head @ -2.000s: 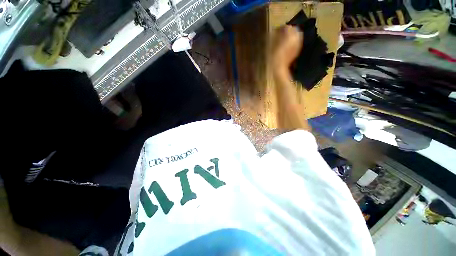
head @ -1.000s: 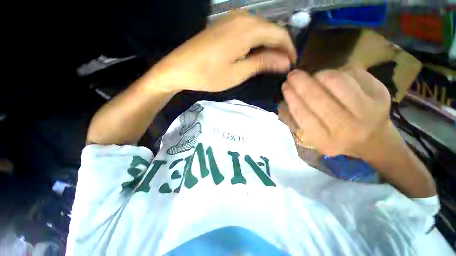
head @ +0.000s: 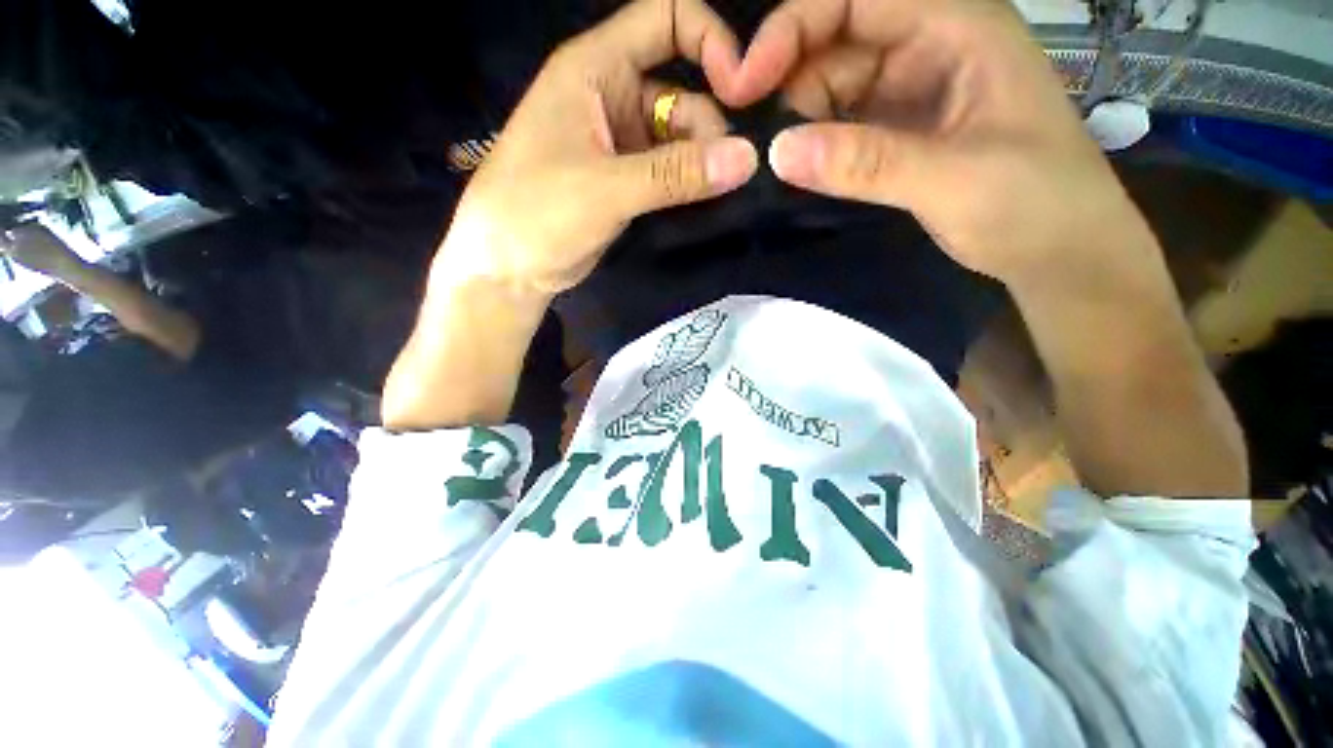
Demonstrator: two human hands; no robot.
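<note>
A large black garment (head: 760,249) lies over the lap and fills the upper left and centre. My left hand (head: 585,161), with a gold ring, is at the upper centre with thumb and index finger on the black cloth. My right hand (head: 921,117) faces it, thumb tip close to the left thumb tip and index fingertips touching or nearly so. Both hands appear to pinch the black cloth between thumb and fingers. The exact edge held is too dark to make out.
The pale table edge (head: 1257,66) with a patterned strip is at the upper right, a white round piece (head: 1118,126) by it. A cardboard box (head: 1257,285) and blue container (head: 1272,154) are at the right. Another person's arm (head: 110,292) shows at the left.
My right hand has left the cardboard box and come to the black cloth. My left hand has come in from the lower left. Both are now together at the upper centre.
</note>
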